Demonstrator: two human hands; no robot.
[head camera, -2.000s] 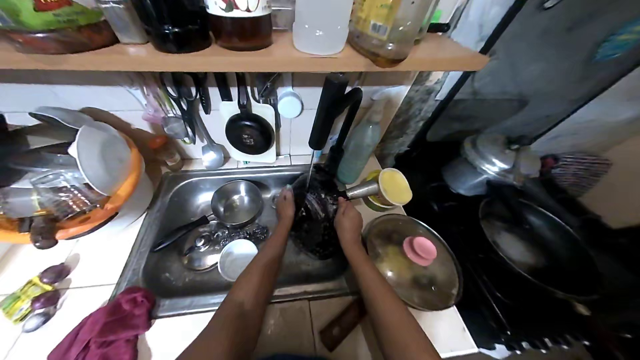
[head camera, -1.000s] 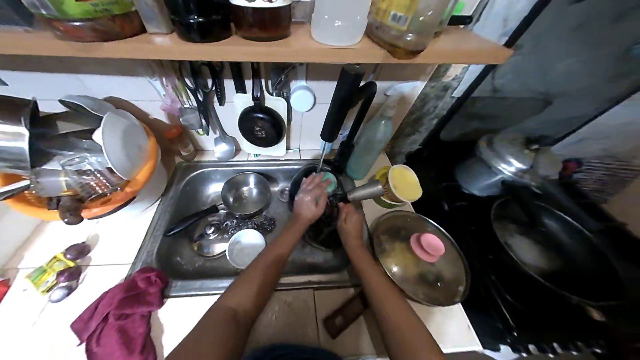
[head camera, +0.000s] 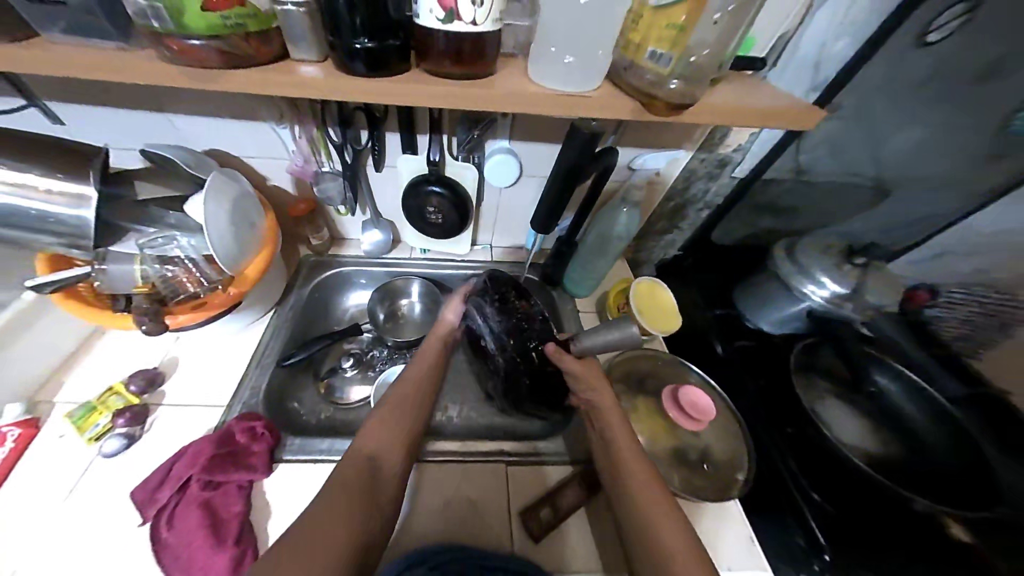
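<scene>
A dark, wet pan (head camera: 516, 344) is held tilted over the right part of the steel sink (head camera: 448, 444), under the black faucet (head camera: 564, 172), with a thin stream of water beside it. My left hand (head camera: 458, 308) grips its left rim. My right hand (head camera: 578, 372) holds it at the right, by the base of its grey handle (head camera: 606, 336). In the sink's left part lie a small steel saucepan (head camera: 406, 310) with a black handle, a lid (head camera: 344, 376) and a white bowl (head camera: 387, 384), partly hidden by my left arm.
Right of the sink are a glass lid (head camera: 680, 464) with a pink knob, a yellow-filled tub (head camera: 655, 306) and a stove holding a frying pan (head camera: 880, 432). Left are an orange dish basket (head camera: 268, 256) and a maroon cloth (head camera: 212, 488). A wooden shelf (head camera: 480, 92) hangs above.
The dark pan has been lifted and tilted, showing more of its surface. My left hand has moved from inside the pan to its left rim. The green scrubber seen under it a second ago is out of sight.
</scene>
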